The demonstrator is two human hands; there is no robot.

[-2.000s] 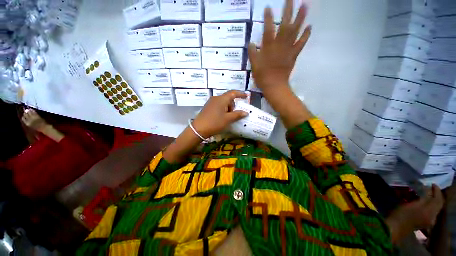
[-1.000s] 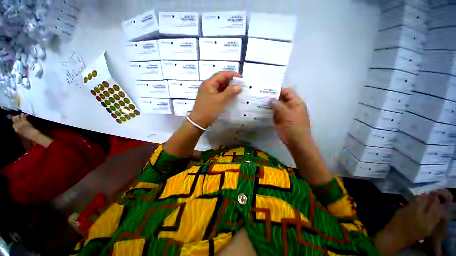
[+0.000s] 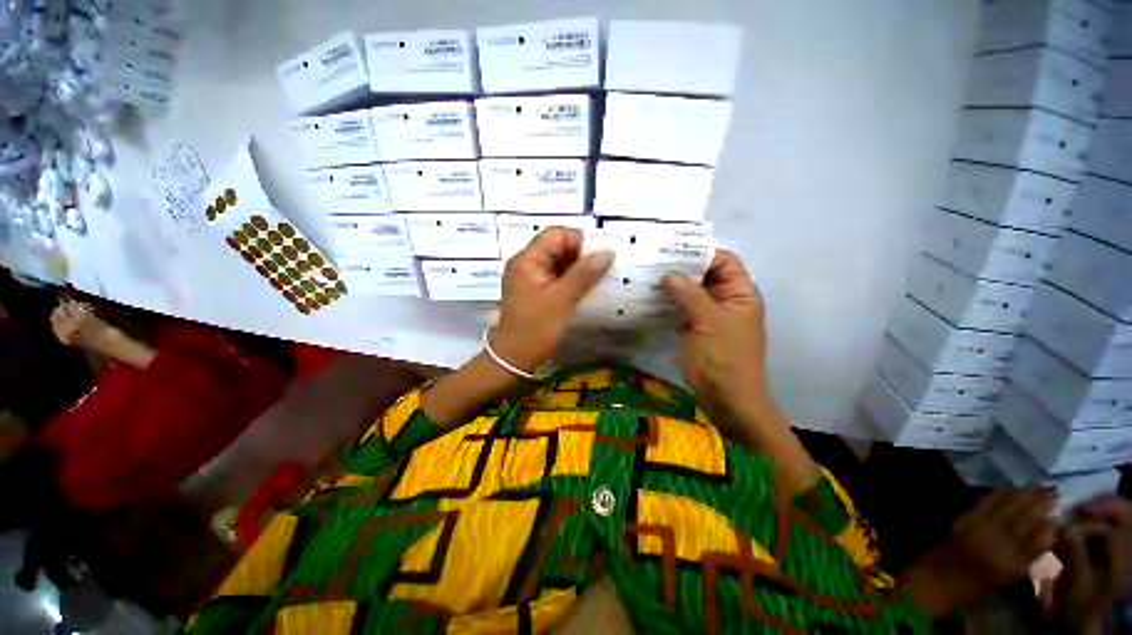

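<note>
My left hand [image 3: 543, 295] and my right hand [image 3: 720, 325] hold a printed label strip [image 3: 636, 275] between them by its two side edges. The strip carries small black text and dark dots, and its lower part is blurred. Its top end lies at the lower end of the right column of cartons. White cartons [image 3: 534, 127] stand in a grid of rows beyond my hands. The left three columns show print and a dot. The upper three cartons of the right column [image 3: 663, 124] have blank faces. Whether the strip touches a carton under it, I cannot tell.
Tall columns of stacked cartons [image 3: 993, 248] stand at the right. A sheet of round gold-brown seals [image 3: 283, 263] and a handwritten note [image 3: 181, 182] lie left of the grid. Small white parts [image 3: 50, 161] are heaped at far left. Another person's hands show at lower right, and a person in red at left.
My right hand has come down from the blank cartons and now grips the strip's right side. My left hand has moved from below the grid to the strip's left side. The view has shifted slightly.
</note>
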